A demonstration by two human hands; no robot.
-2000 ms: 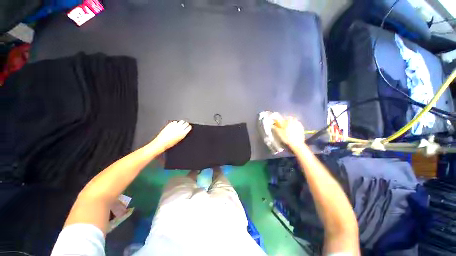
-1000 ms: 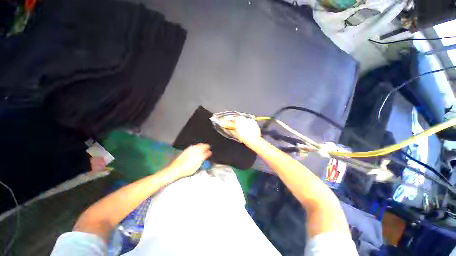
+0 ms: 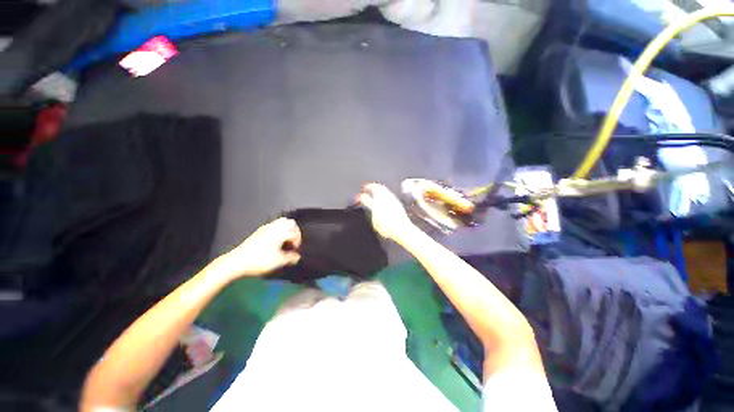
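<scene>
A small black garment (image 3: 336, 243) lies at the near edge of the dark grey padded table (image 3: 322, 121), right in front of me. My left hand (image 3: 278, 244) holds its left side with curled fingers. My right hand (image 3: 381, 211) is at its upper right corner, fingers pinched on the edge. The steam iron (image 3: 439, 204), silver with an orange-yellow handle, stands free on the table just right of my right hand. The view is slightly blurred.
A thick black pile of garments (image 3: 137, 193) covers the table's left. A yellow hose (image 3: 620, 96) and a pale support (image 3: 604, 185) are at the right. Grey and navy garments (image 3: 604, 314) are piled below right. A pink-red card (image 3: 150, 56) and blue bar (image 3: 193, 20) are far left.
My right hand has let go of the iron, which now rests to the right, and has taken the garment's right corner. My left hand has moved up onto its left side. The view has turned back.
</scene>
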